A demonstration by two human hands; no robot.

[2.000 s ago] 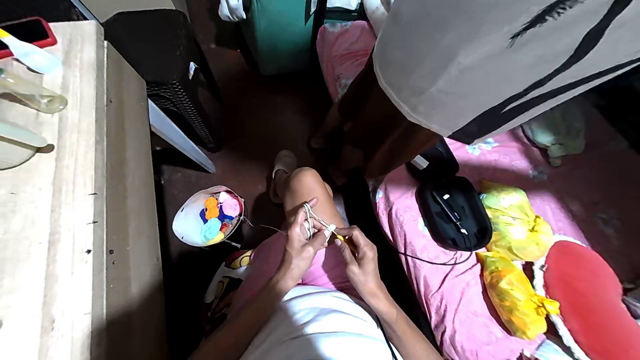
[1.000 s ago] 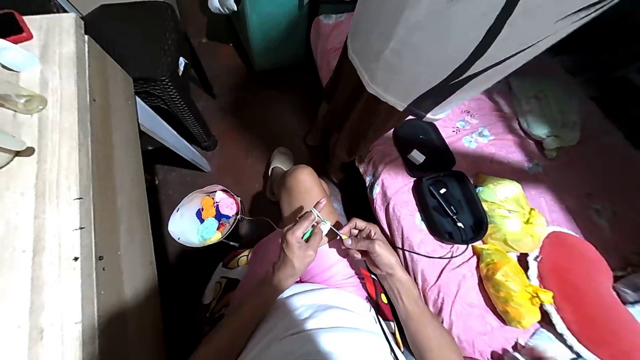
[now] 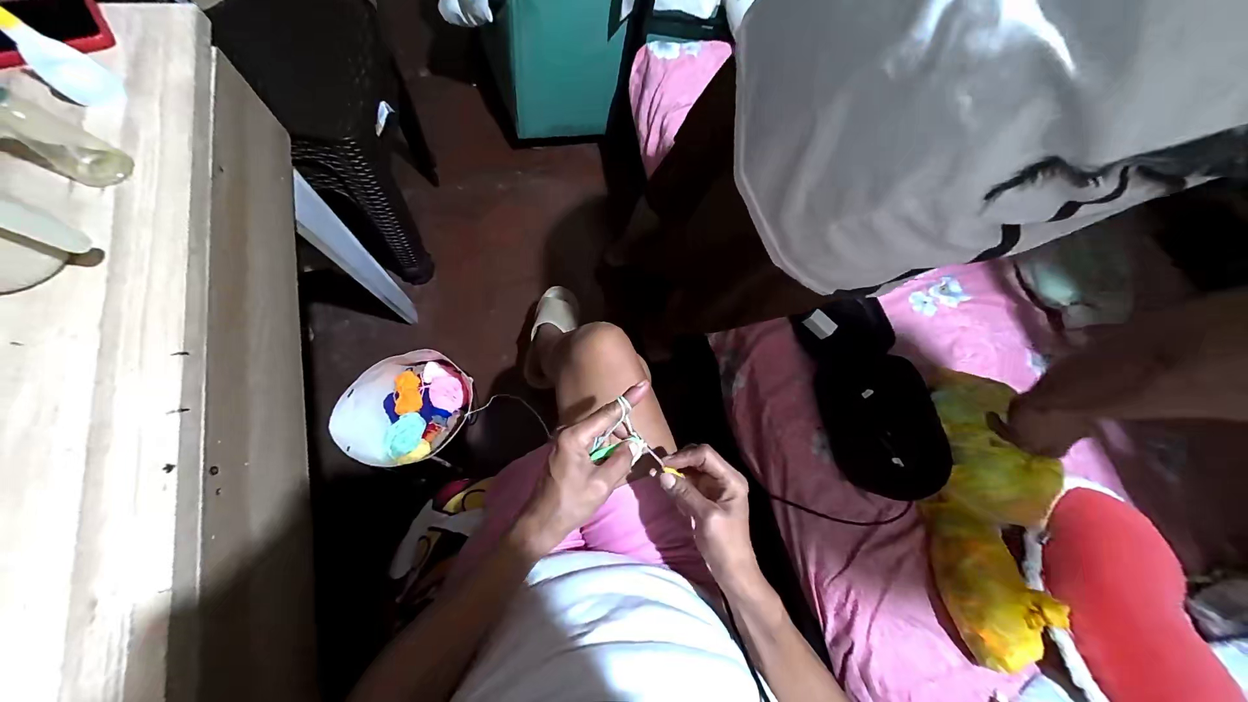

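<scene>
Above my lap, my left hand [image 3: 585,468] pinches a small piece of pale crochet work [image 3: 636,447], with yarn looped around a raised finger. A bit of green shows beside the work at the fingers. My right hand [image 3: 710,487] grips the yellow handle of a crochet hook [image 3: 671,471], whose thin shaft reaches to the work. From my left hand a pale strand runs to a white bucket [image 3: 363,414] on the floor, which holds several balls of coloured yarn [image 3: 407,392].
A wooden table [image 3: 136,341] stands at left, near a dark woven stool [image 3: 361,185]. Another person in a grey shirt [image 3: 936,146] leans in at right, a hand [image 3: 1053,409] at yellow plastic bags [image 3: 985,585]. A black case [image 3: 882,429] and red cushion [image 3: 1121,585] lie on pink bedding.
The other person's arm has come into view over the yellow bags, and the grey shirt has shifted. My hands stay at the crochet work, with small finger movements.
</scene>
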